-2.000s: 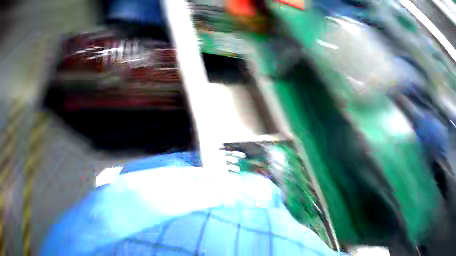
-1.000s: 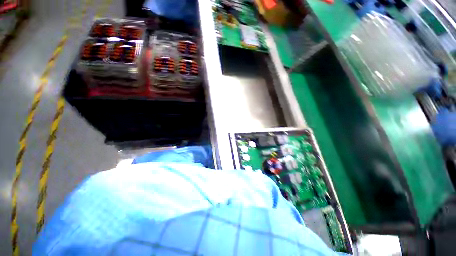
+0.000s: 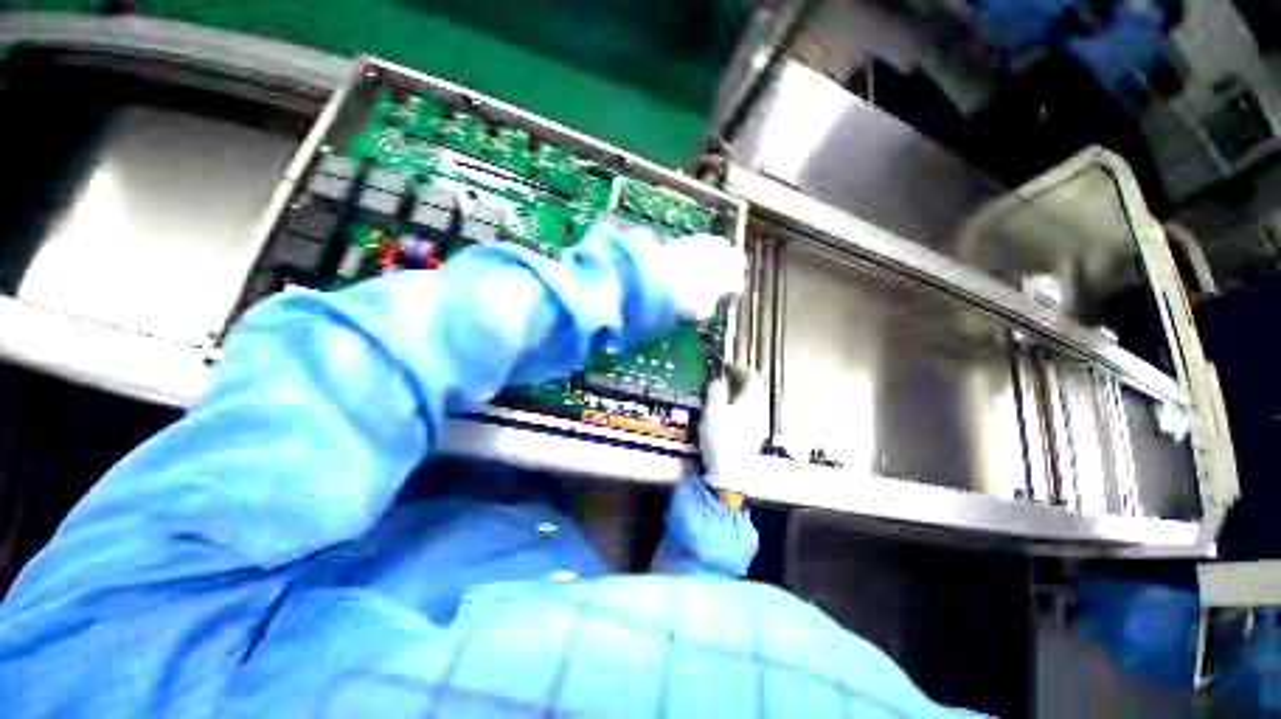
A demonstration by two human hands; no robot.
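A green circuit board [image 3: 555, 214], crowded with parts, lies in a light-rimmed carrier [image 3: 284, 190] on the conveyor. Grey and black blocks and a red-blue round part sit at its left; an orange strip is at its near edge. My left arm reaches across the board, hiding its middle. My left hand [image 3: 703, 275], in a white glove, is at the carrier's right rim, towards the far corner. My right hand [image 3: 736, 429], also white-gloved, is at the same rim near the close corner. Both seem closed on the rim; the fingertips are blurred or partly hidden.
The conveyor's near rail [image 3: 913, 499] runs to the right, with paired cross bars [image 3: 1033, 421] between the rails. A pale rounded frame [image 3: 1173, 316] stands at the right end. A green surface [image 3: 562, 63] lies behind the board. Blue-clothed people's parts show at the upper right.
The view has swung right along the line; the tote of trays is out of view. The carrier now lies across the view. Both gloved hands have come into view at its right rim.
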